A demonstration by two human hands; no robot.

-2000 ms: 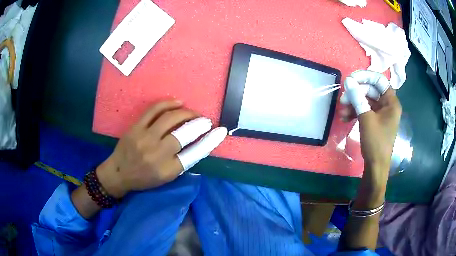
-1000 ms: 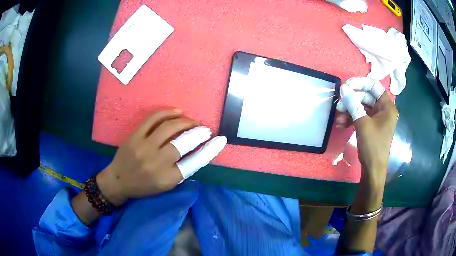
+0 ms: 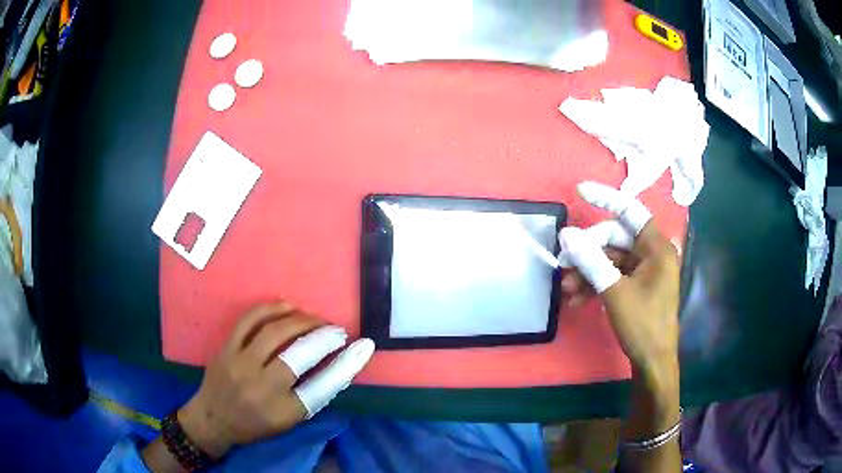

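A black-framed tablet (image 3: 469, 277) with a pale, glaring screen lies flat on the red-pink mat (image 3: 314, 139). My left hand (image 3: 277, 374), with white finger cots on thumb and index finger, rests at its lower left corner; the thumb tip is at the corner and nothing shows in the hand. My right hand (image 3: 623, 268), also in white cots, is at the tablet's right edge. Its index finger is raised; thumb and another finger are close together at the edge. A thin white streak on the screen runs to this thumb; whether the fingers pinch film cannot be seen.
A white card with a cutout (image 3: 220, 192) and white discs (image 3: 222, 97) lie left. A silvery sheet (image 3: 471, 32) is at the far edge, a crumpled white wipe (image 3: 646, 129) and yellow tool (image 3: 658, 30) at right. Boxes (image 3: 739, 69) stand beyond; a person's sleeve shows lower right.
The view has shifted, bringing the discs and silvery sheet in. The tablet appears straighter and lower left in the picture. My right index finger has lifted away from the thumb.
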